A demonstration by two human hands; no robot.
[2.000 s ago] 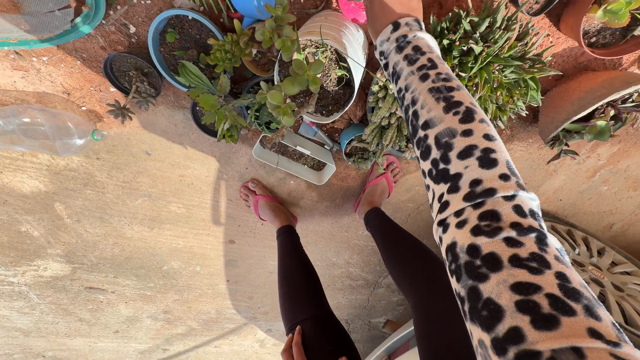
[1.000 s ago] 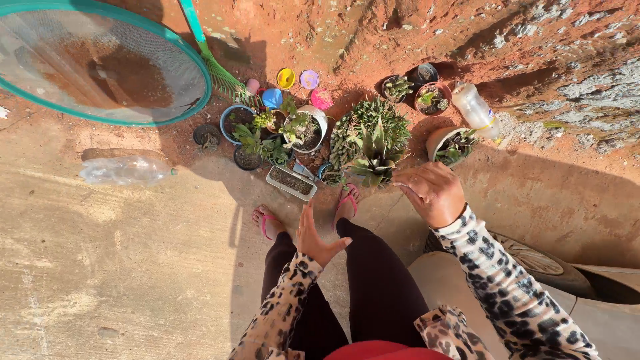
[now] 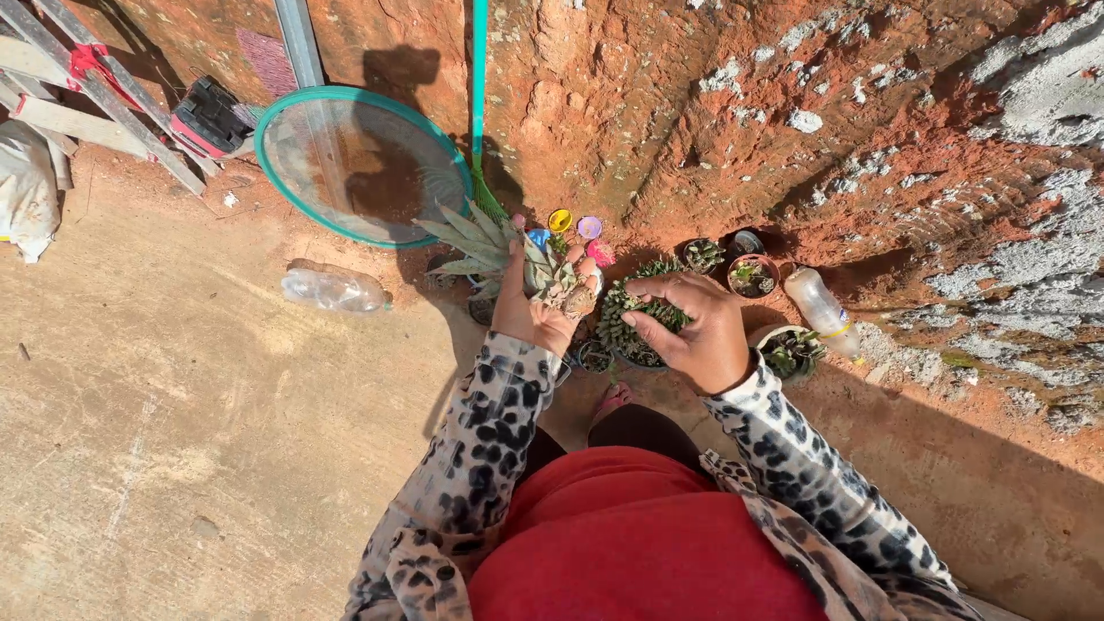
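Observation:
A spiky succulent plant (image 3: 483,250) with grey-green pointed leaves lies in my left hand (image 3: 530,315), its leaves pointing to the upper left and its dry base near my fingertips. My right hand (image 3: 694,328) is raised beside it to the right, thumb and fingers curled with a gap between them; whether something small is between the tips cannot be told. Behind my right hand stands a pot of bushy succulents (image 3: 619,323), partly covered by it. Small yellow (image 3: 561,220) and purple (image 3: 589,227) containers sit beyond my left hand.
A round green-rimmed sieve (image 3: 269,168) leans on the earth bank beside a green rake (image 3: 479,103). A clear plastic bottle (image 3: 332,290) lies at left, another bottle (image 3: 815,302) at right near potted plants (image 3: 752,278). A ladder (image 3: 112,86) and a black-and-red case (image 3: 207,116) are at upper left.
The spiky plant, seen near the pots by my right hand a second ago, is now in my left hand. My left hand was empty then. The view has shifted widely.

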